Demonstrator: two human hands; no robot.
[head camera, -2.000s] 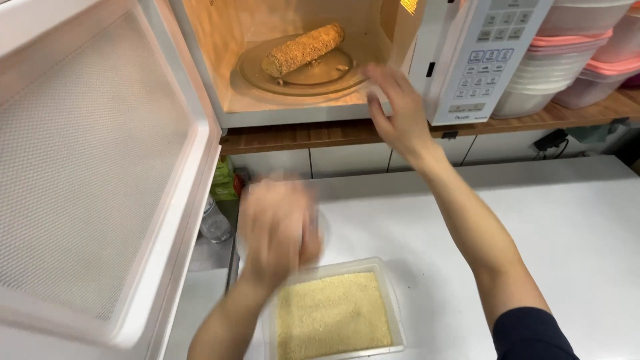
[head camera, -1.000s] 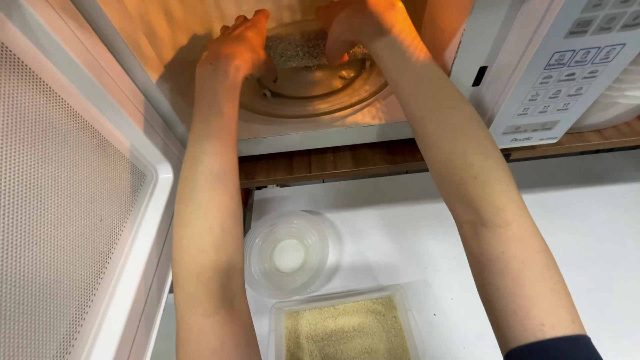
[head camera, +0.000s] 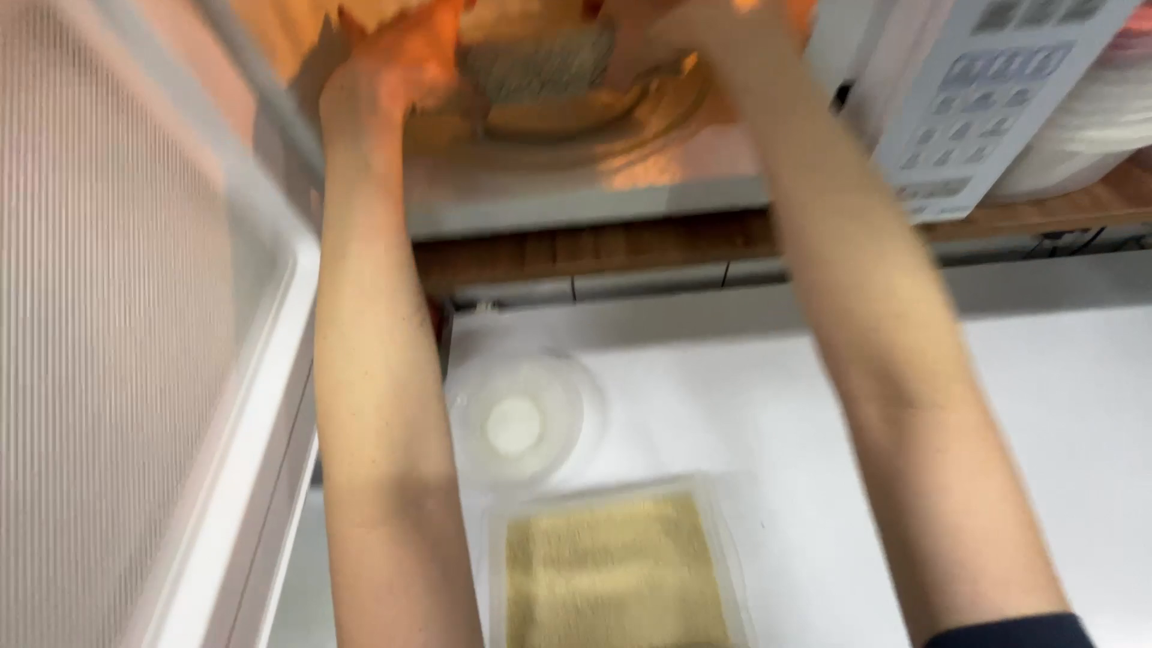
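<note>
Both my hands reach into the lit microwave oven (head camera: 630, 202), and the view is blurred. Between them lies a crumb-coated roll (head camera: 540, 65), above the glass turntable (head camera: 576, 135). My left hand (head camera: 396, 63) is at the roll's left end, its fingers partly cut off by the top edge. At the right end is my right hand (head camera: 675, 31), also blurred and partly out of frame. Whether either hand grips the roll cannot be made out.
The open microwave door (head camera: 126, 315) fills the left side. Below, on the white tabletop (head camera: 684, 387), stand a round clear container (head camera: 558, 405) and a rectangular plastic tub (head camera: 711, 540) of yellowish crumbs. Stacked plastic containers (head camera: 1080, 135) are right of the control panel (head camera: 981, 117).
Two seconds ago my hands were apart, the left over the table and the right by the microwave opening. Both have since moved inside, to the roll's two ends.
</note>
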